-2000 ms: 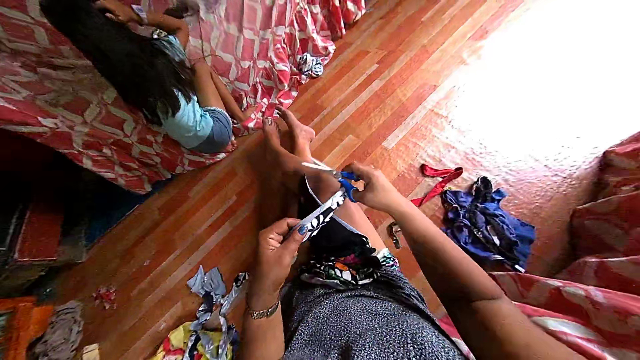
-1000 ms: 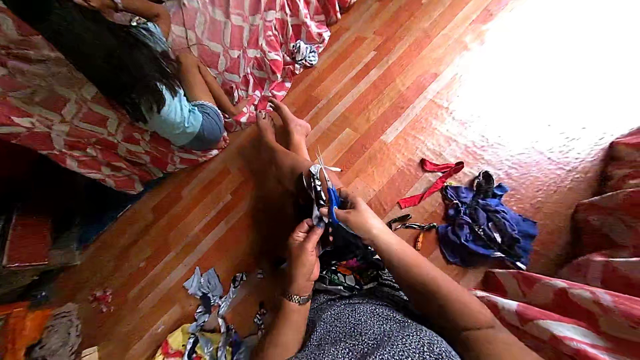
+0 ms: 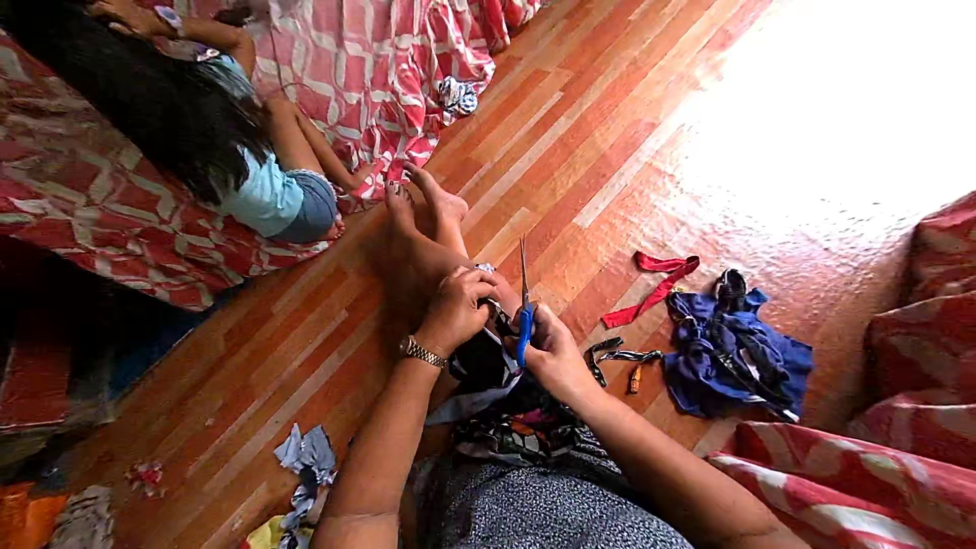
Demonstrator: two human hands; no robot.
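Note:
My right hand point(image 3: 555, 352) holds blue-handled scissors point(image 3: 525, 328), their narrow metal blades pointing away from me and looking closed. Just left of them, my left hand point(image 3: 460, 305), with a metal watch at the wrist, pinches the edge of a black and white cloth point(image 3: 488, 357). That cloth lies across my lap and legs, over a multicoloured patterned cloth point(image 3: 526, 438). The fingertips of both hands are close together, and the fingers of the left one partly hide the cloth edge.
Right on the wood-patterned floor are a red strip point(image 3: 654, 293), black strips point(image 3: 621, 354) and a blue garment point(image 3: 736, 351). Grey scraps point(image 3: 307, 454) lie lower left. Another person point(image 3: 263, 191) sits upper left on red and white patterned fabric point(image 3: 366, 84). Similar fabric point(image 3: 823, 480) drapes lower right.
A black strip and a small orange piece now lie on the floor beside the red strip, absent two seconds ago. My left hand has moved forward, up beside the scissors.

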